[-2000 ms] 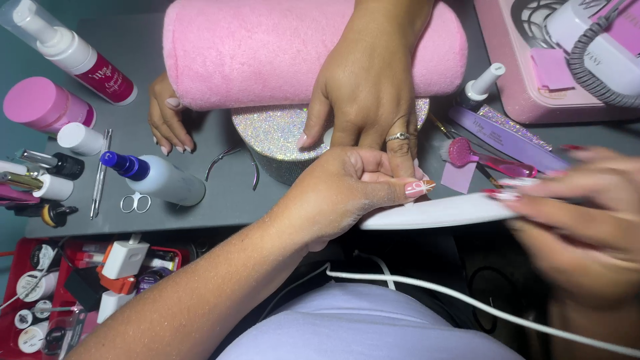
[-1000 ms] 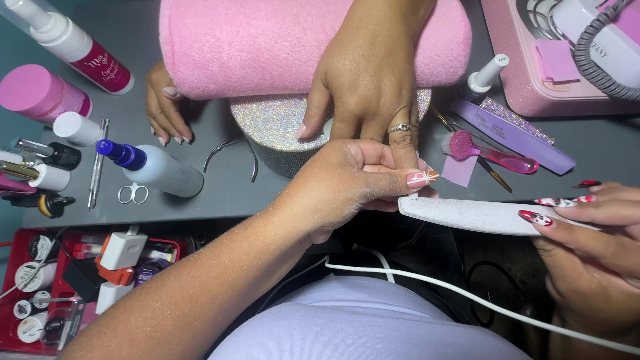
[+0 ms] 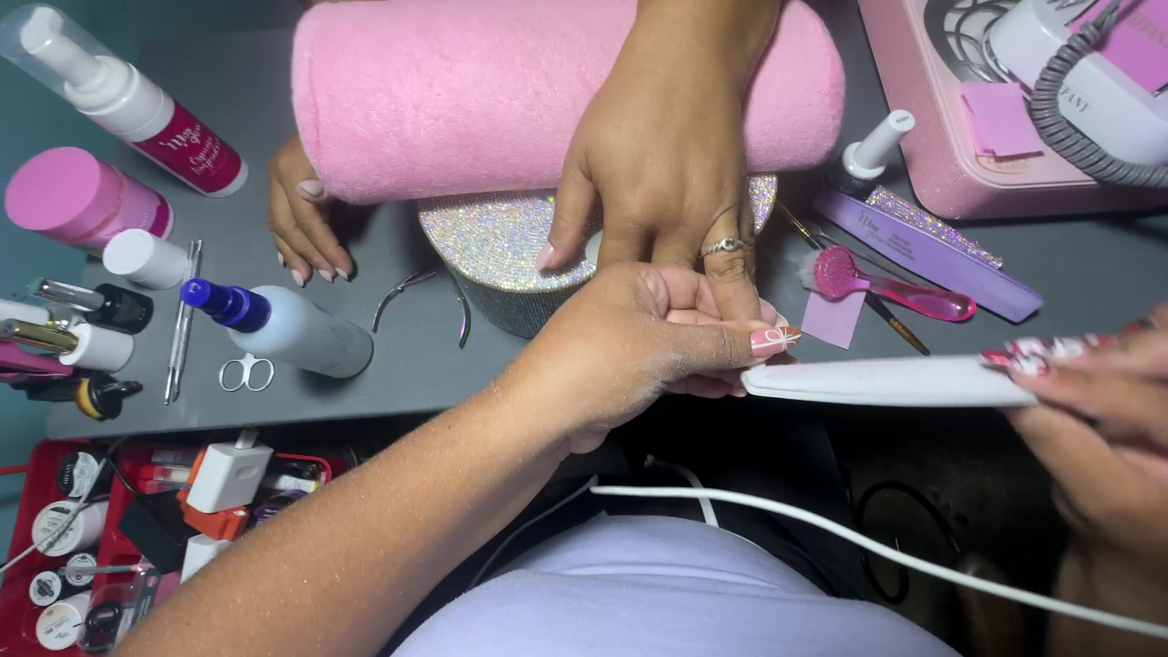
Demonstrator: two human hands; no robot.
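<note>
My left hand (image 3: 630, 347) grips a finger of another person's hand (image 3: 671, 137), which wears a ring and reaches over a pink towel roll (image 3: 547, 100). At the right, my right hand (image 3: 1095, 411) holds a white nail file (image 3: 885, 381) by its far end. The file's other end is at the fingertips of my left hand; whether it touches the nail cannot be told. Under the other person's hand lies a round glittery rest (image 3: 493, 237). The other person's second hand (image 3: 306, 219) lies on the grey table, left of the rest.
Left are a blue-capped spray bottle (image 3: 306, 328), small scissors (image 3: 245, 372), a pump bottle (image 3: 173, 137) and a red tray (image 3: 46, 465) of supplies. Cuticle nippers (image 3: 464, 315) lie near the rest. Right are a pink brush (image 3: 903, 292), a purple file (image 3: 931, 255) and a pink case (image 3: 949, 182).
Two seconds ago my right hand and the file were blurred, with the file more tilted; it now lies nearly level. My left hand keeps its hold on the finger.
</note>
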